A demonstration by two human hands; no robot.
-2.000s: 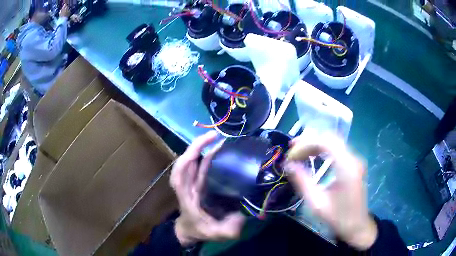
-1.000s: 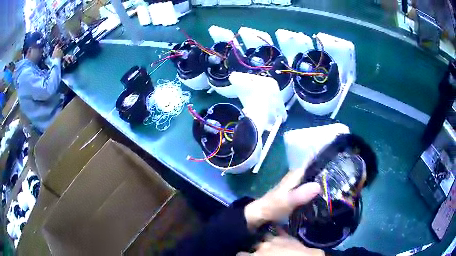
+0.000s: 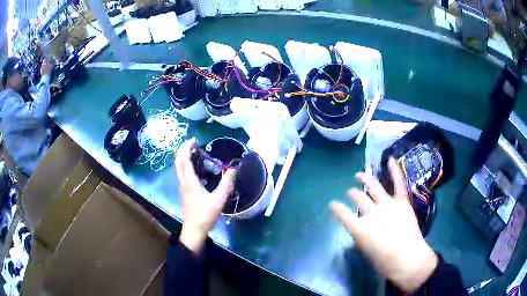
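A white camera housing [image 3: 263, 193] with a black open inside stands on the bench in front of me, its wall-mount bracket at its right. My left hand [image 3: 202, 188] is at its left rim, thumb and fingers apart around the red leads; contact with them is unclear. My right hand [image 3: 387, 231] is open and empty, fingers spread, just left of a black camera head [image 3: 440, 144]. That head shows its main board [image 3: 423, 165] and coloured wires, and sits at the right with a white bracket behind it. The housing below the head is partly hidden by my right hand.
Several camera housings [image 3: 337, 128] with wires stand in a row behind. Loose black heads [image 3: 119, 140] and a tangled white cord [image 3: 163, 137] lie at the left. A cardboard carton [image 3: 104, 243] is at the lower left, a pink phone [image 3: 507, 237] at the right. Another person [image 3: 26, 121] works far left.
The head and its housing have moved from the front to the right side of the bench. Both hands have let them go; my left hand has moved to the nearer housing. The view has turned right.
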